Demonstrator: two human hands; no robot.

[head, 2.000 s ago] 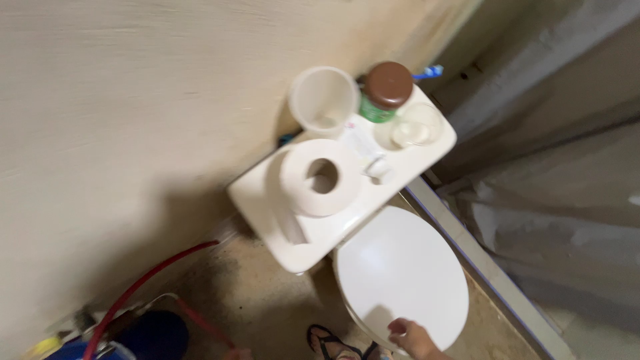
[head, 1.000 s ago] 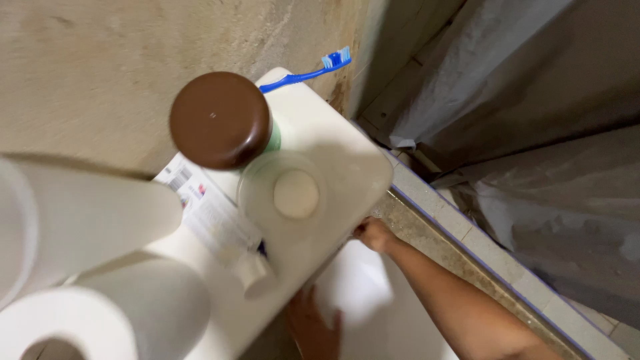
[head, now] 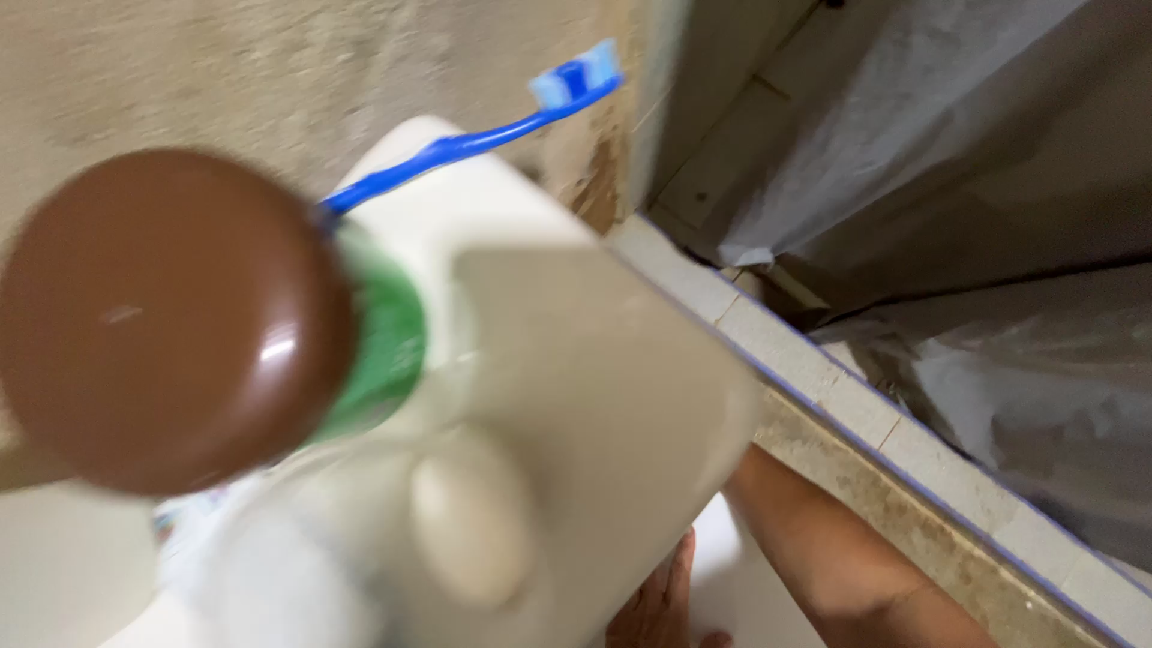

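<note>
My left hand (head: 661, 598) is at the bottom centre, over the white toilet lid (head: 751, 603), beside the edge of the toilet tank's lid (head: 612, 387); its fingers show only in part. My right forearm (head: 846, 549) reaches in from the lower right, and its hand is hidden below the tank lid. On the tank stand a green jar (head: 387, 346) with a brown lid (head: 175, 319) and a clear dish that holds a pale bar of soap (head: 472, 517). A blue toothbrush (head: 450, 148) lies behind the jar, its head past the tank's edge.
A rough plastered wall (head: 225, 72) rises behind the tank. To the right runs a low tiled curb (head: 810, 369), with grey plastic curtains (head: 1017, 378) beyond it. A blurred white object (head: 279, 567) is near the lower left.
The view has moved much closer to the tank top. My right hand, seen at the tank's edge a second ago, is now hidden beneath it. The toilet paper roll has left the view.
</note>
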